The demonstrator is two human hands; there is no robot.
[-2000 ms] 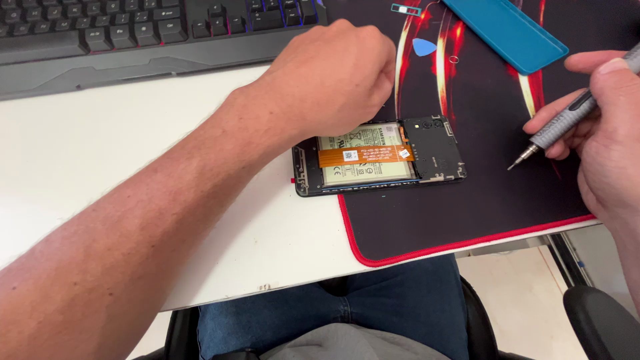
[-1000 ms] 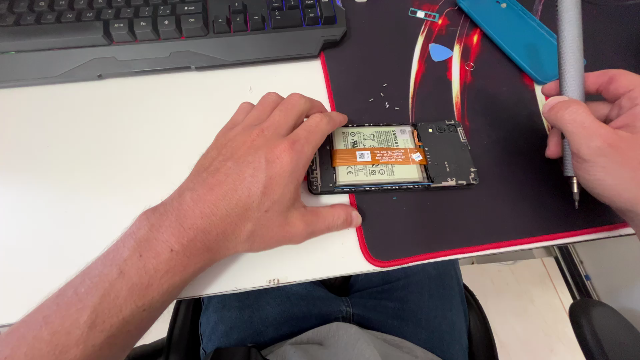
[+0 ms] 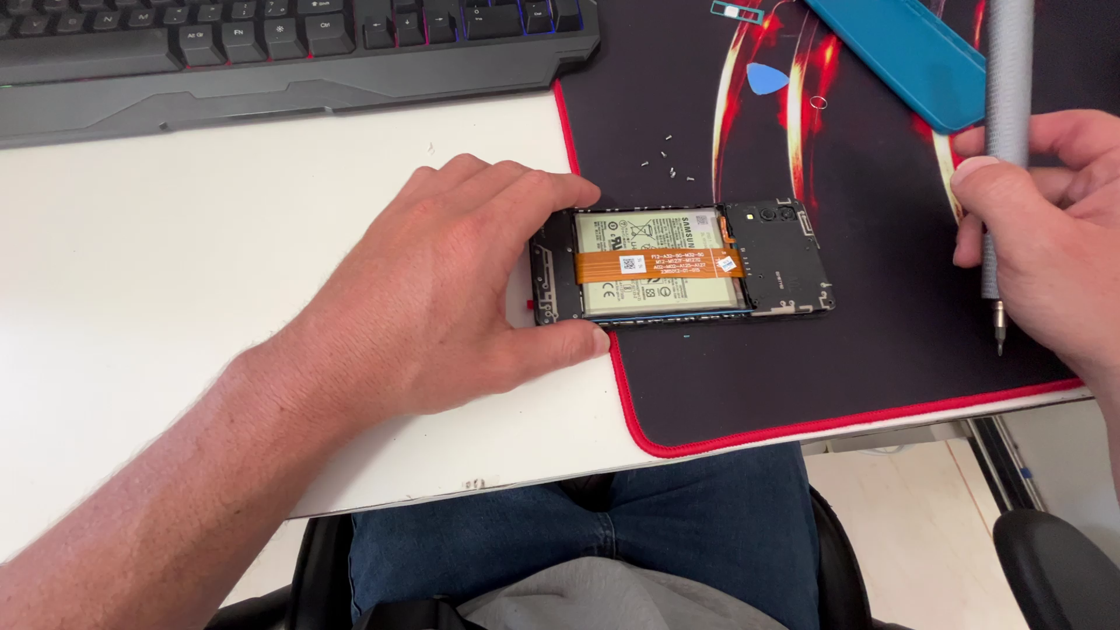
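Observation:
An opened smartphone [image 3: 783,271] lies across the left edge of the black mouse mat, its battery [image 3: 656,302] and an orange flex cable [image 3: 665,264] exposed. My left hand [image 3: 455,280] grips the phone's left end, fingers on the upper edge and thumb at the lower one. Several tiny screws [image 3: 672,171] lie on the mat just above the phone. In my right hand [image 3: 1041,219], at the far right, a grey precision screwdriver [image 3: 1006,96] is held nearly upright, its tip pointing down and apart from the phone.
A black keyboard [image 3: 350,87] spans the top left of the white desk [image 3: 175,289]. On the mat [image 3: 787,385] lie a blue plastic opening pick [image 3: 767,79], a teal phone back cover [image 3: 919,61], a small ring [image 3: 818,102] and a small teal-framed part [image 3: 737,11]. The desk's front edge runs above my lap.
My left hand has come from above the phone to its left end and taken hold there. The screwdriver in my right hand has turned from slanting toward the phone to nearly upright.

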